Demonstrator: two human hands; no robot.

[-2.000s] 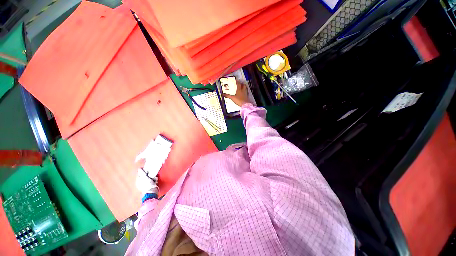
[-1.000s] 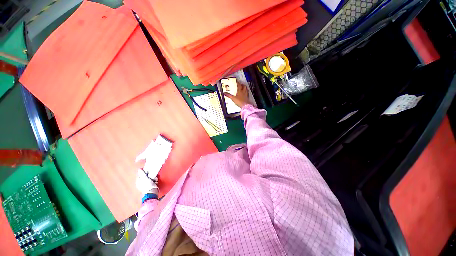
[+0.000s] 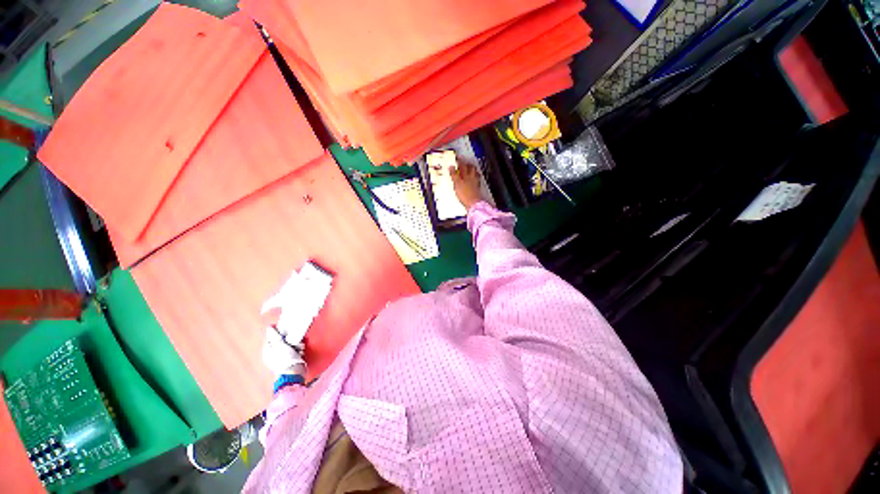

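Observation:
My right hand (image 3: 466, 183) is bare and rests at the phone (image 3: 445, 193), a dark slab with a bright screen, its fingers over the screen's right edge. My left hand (image 3: 283, 351) wears a white glove with a blue band at the wrist. It is shut on a loose white glove (image 3: 307, 294), which lies over the orange-red foam sheet (image 3: 222, 280). The left fingers are partly hidden by the white cloth.
A thick stack of foam sheets (image 3: 434, 58) stands at the top. A sticker sheet (image 3: 407, 220) and cutters (image 3: 378, 177) lie left of the phone. A yellow round item (image 3: 535, 124) and clear bag (image 3: 582, 156) are behind it. A green circuit board (image 3: 68, 415) is at lower left.
My right hand has shifted slightly right on the phone, uncovering more of the screen. My left hand has not visibly moved.

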